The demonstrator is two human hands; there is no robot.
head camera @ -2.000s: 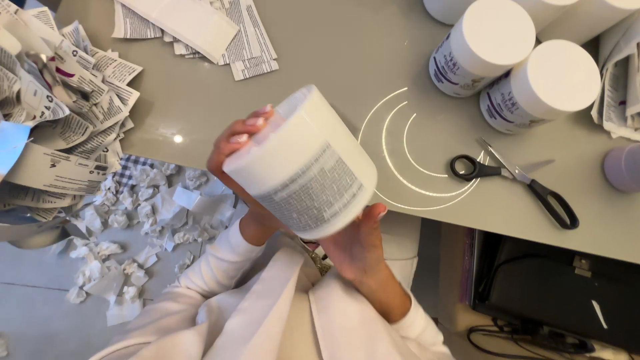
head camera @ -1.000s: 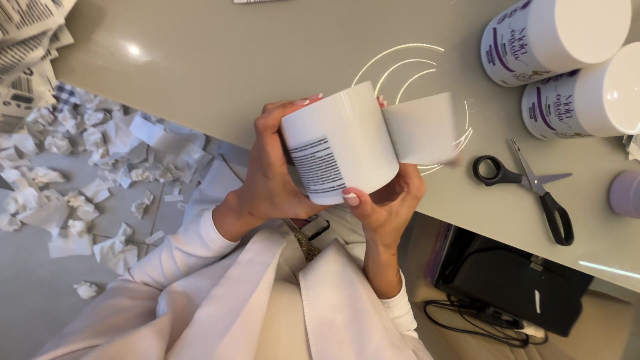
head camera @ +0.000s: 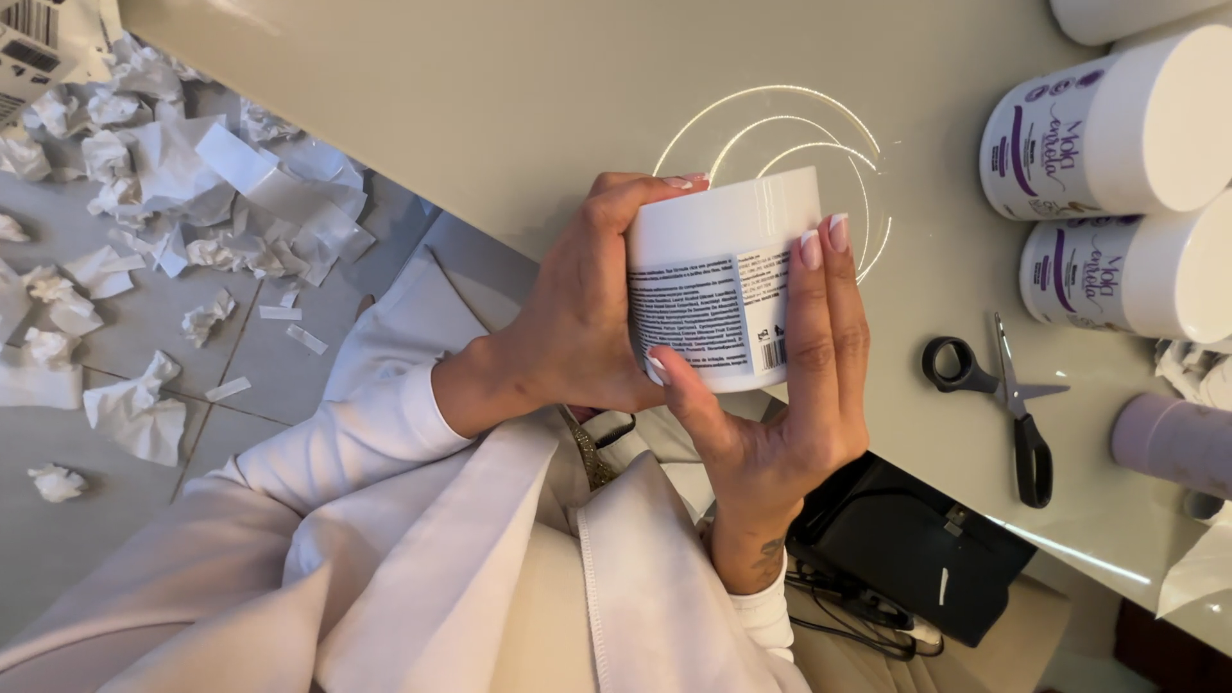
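A white plastic jar (head camera: 722, 226) with a lid is held tilted above my lap, in front of the table edge. My left hand (head camera: 587, 298) grips its left side, fingers behind it. Around the right side wraps my right hand (head camera: 799, 385), with two fingers flat over a label part that bears small print and a barcode (head camera: 773, 354). The thumb of that hand touches the jar's lower edge. Open black-handled scissors (head camera: 1011, 385) lie on the table to the right.
Several white jars with purple-printed labels (head camera: 1078, 144) stand at the table's (head camera: 462, 87) upper right, near a lilac cylindrical container (head camera: 1169, 443). Crumpled white paper (head camera: 135, 409) litters the tiled floor at left. A black device (head camera: 914, 539) with cables sits below the table edge.
A pale strip that stuck out at the jar's right one second ago no longer shows there. My right hand's fingers now lie over the label. The jar has turned in my hands.
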